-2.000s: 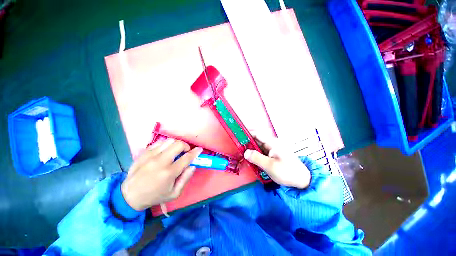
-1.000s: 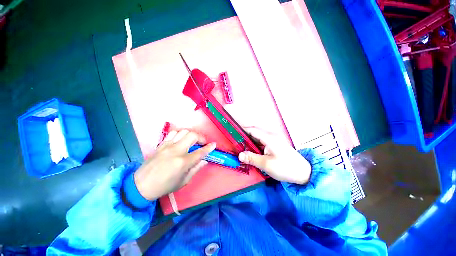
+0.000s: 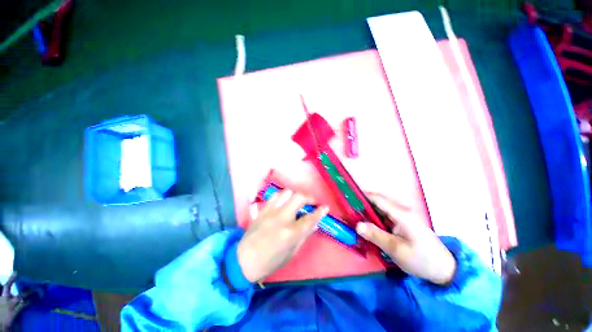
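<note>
A red housing half [image 3: 313, 138] with a green circuit board [image 3: 342, 180] inside lies slanted over the pink-orange mat [image 3: 259, 117]. My right hand [image 3: 409, 241] grips its near end. A blue battery cell [image 3: 337, 229] lies in a second red housing shell [image 3: 271, 176], low on the mat. My left hand [image 3: 276, 228] lies over this shell and holds it with the cell; its fingers hide the middle. Another bit of blue shows at the shell's far end. A small red insert [image 3: 351, 137] lies loose beside the red head.
A small blue bin [image 3: 163, 161] with white pieces stands left of the mat. A long white backing sheet [image 3: 415, 84] lies over the mat's right part. A large blue tray [image 3: 552, 142] with red parts is at the right edge. A red and blue item [image 3: 55, 35] is at the upper left.
The view has shifted left, so the bench things appear further right. The small red insert, not visible in the oldest frame, lies beside the red head. Both hands keep their holds.
</note>
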